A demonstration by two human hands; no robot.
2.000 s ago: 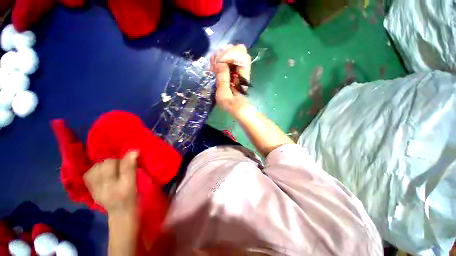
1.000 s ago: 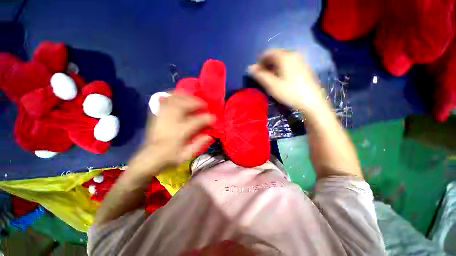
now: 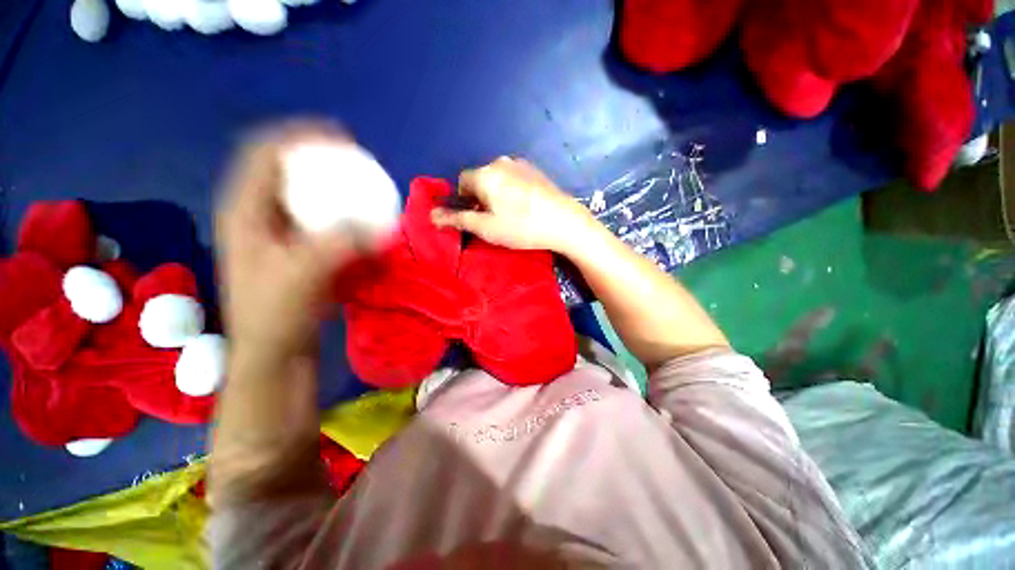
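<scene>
A red plush piece [image 3: 506, 323] with several lobes lies at the table edge against my shirt. My left hand [image 3: 262, 223], blurred, is raised at its left and grips a white pompom [image 3: 340, 189]; whether the pompom is fixed to the red piece is unclear. My right hand [image 3: 512, 206] is at the upper lobe, fingers curled around a small dark narrow tool, perhaps snips, partly hidden. Its fingertips touch or nearly touch the lobe. No needle or thread can be made out.
A red piece with white balls [image 3: 111, 379] rests at left on the blue table [image 3: 445, 78]. White pompoms [image 3: 212, 13] lie at the far left, plain red pieces [image 3: 824, 50] at the far right. A yellow bag [image 3: 134, 512] hangs lower left; pale sacks [image 3: 890, 468] stand right.
The view has shifted. My left hand has risen from the red piece with the white pompom. My right hand has come from beside the piece to its upper lobe.
</scene>
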